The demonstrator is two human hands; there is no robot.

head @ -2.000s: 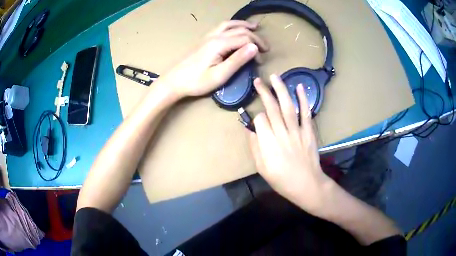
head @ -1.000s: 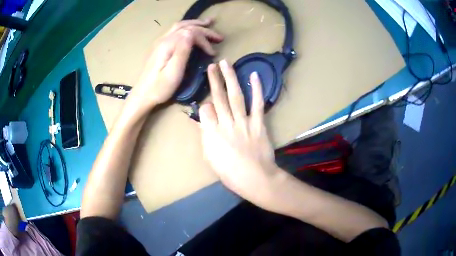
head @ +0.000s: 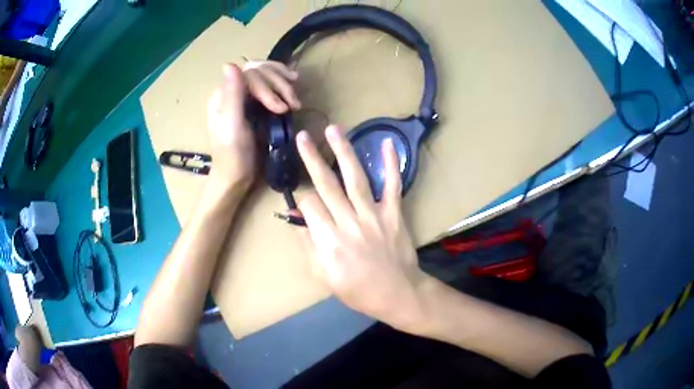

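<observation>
Black over-ear headphones (head: 428,76) lie on the cardboard sheet (head: 502,114), headband towards the top. My left hand (head: 247,114) is around the left ear cup (head: 281,156), which is tilted up on its edge. My right hand (head: 365,243) is below, with spread fingers reaching over the right ear cup (head: 374,158). A small dark cable plug (head: 291,219) with a metal tip sticks out from under its thumb side, pointing left, apart from the left cup. The fingers hide the grip on it and part of both cups.
Black thread snips (head: 186,162) lie left on the cardboard. Further left are a smartphone (head: 123,186), a coiled cable (head: 95,277) and a white block (head: 42,217). Papers (head: 620,23) and black leads (head: 647,114) are at right. A person's pink sleeve (head: 46,372) shows bottom left.
The headphones and both hands have moved left in view over two seconds. The left ear cup, which lay flatter, is now turned on its edge by my left hand.
</observation>
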